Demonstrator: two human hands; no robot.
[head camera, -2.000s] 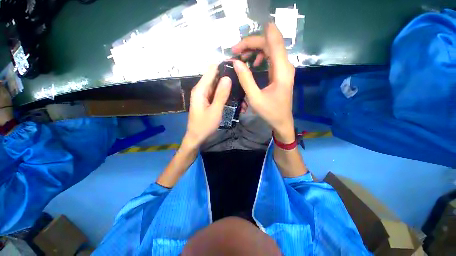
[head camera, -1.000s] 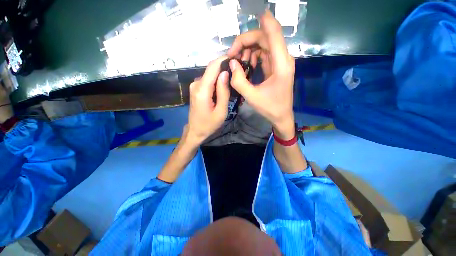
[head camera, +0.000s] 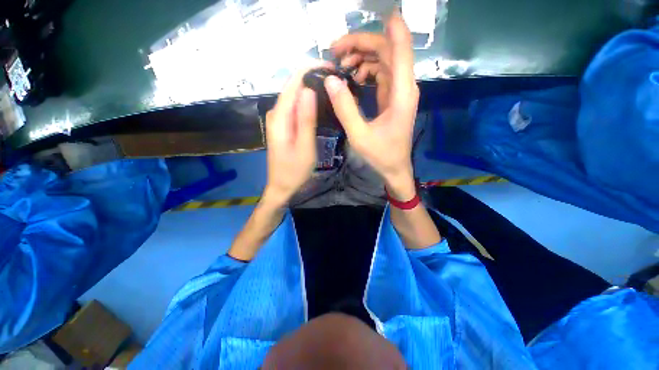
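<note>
A black handset (head camera: 325, 108) is held over the lap at the bench edge, with its silvery patterned end (head camera: 327, 152) towards me. My left hand (head camera: 291, 137) grips its left side and is blurred. My right hand (head camera: 379, 115) has its thumb on the handset's far end, with its fingers bent around and above that end and the index finger pointing up. The fingers hide much of the handset. I cannot tell whether a thin piece is between them. A red band is on my right wrist.
Glaring white sheets (head camera: 238, 61) lie on the dark green bench (head camera: 520, 36). Black units (head camera: 18, 72) are at the far left. Blue-sleeved people sit at left (head camera: 115, 202) and right (head camera: 621, 108). A black-trousered leg (head camera: 520, 253) shows at lower right, cardboard boxes (head camera: 90, 334) at lower left.
Both hands and the handset have moved slightly up in view. A black-trousered leg and blue cloth have come in at lower right, covering the boxes there. The person at left no longer shows a hand.
</note>
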